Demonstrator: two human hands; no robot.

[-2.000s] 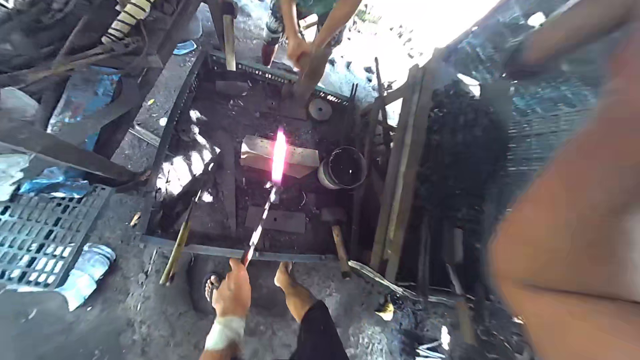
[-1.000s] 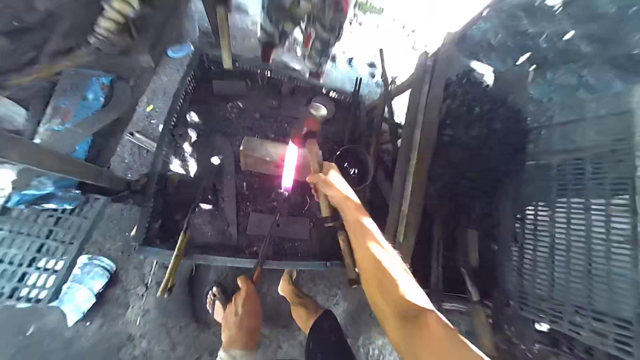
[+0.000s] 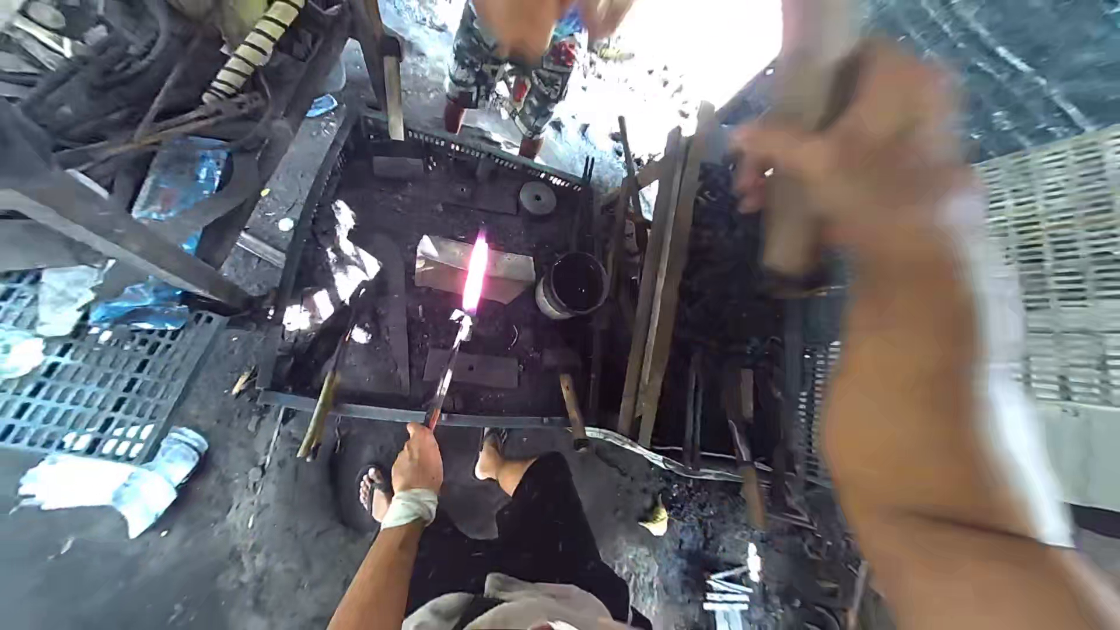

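Observation:
My left hand [image 3: 417, 461], its wrist wrapped in pale cloth, grips the near end of a dark metal rod or tongs [image 3: 449, 372]. At the far end a glowing hot metal piece [image 3: 475, 273] lies over the steel anvil block [image 3: 516, 266]. Raised at the upper right, my right hand [image 3: 875, 144] is blurred and closed around the wooden handle of a hammer [image 3: 792, 219]; its head is not clearly visible. At the top edge, a co-worker's blurred hands [image 3: 525, 26] show above patterned trousers.
A metal-edged work tray [image 3: 411, 413] surrounds the anvil. It holds a round can [image 3: 573, 286], a holed disc [image 3: 537, 199] and a wooden-handled hammer [image 3: 570, 404]. Long bars [image 3: 669, 280] lean along its right side. A plastic crate [image 3: 96, 385] lies left, with a pale glove [image 3: 114, 481] beside it.
My right hand, one second ago low over the anvil with the hammer, is now raised at the upper right. The left hand keeps its hold, with the glowing piece still at the anvil.

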